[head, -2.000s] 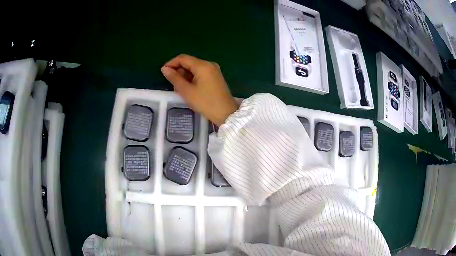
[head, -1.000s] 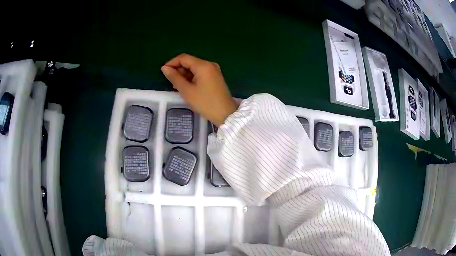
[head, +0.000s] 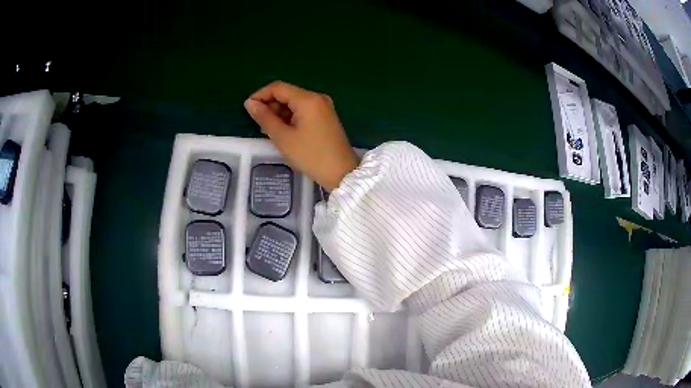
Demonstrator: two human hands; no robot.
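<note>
My right hand (head: 307, 132) rests at the far edge of the foam tray (head: 273, 303), fingers curled and fingertips together, with nothing visible in it. Its striped sleeve crosses the tray and hides its middle pockets. Watch bodies lie grey back up in the tray: one at the far left (head: 208, 186), one beside it (head: 270, 189), one tilted (head: 272, 251), and several at the right (head: 490, 206). The near row's visible left pockets are empty. My left hand is not visible; only a sleeve cuff shows at the bottom left.
An open box with printed content (head: 574, 125), an open box base with a dark strap (head: 612, 148) and several white boxes (head: 646, 173) stand in a line at the right. Stacked trays stand at the left (head: 26, 250) and right (head: 667, 311). More trays (head: 606, 57) line the far right.
The line of boxes has moved right and towards the wearer along the green surface. My right hand, its sleeve and the foam tray have stayed in place.
</note>
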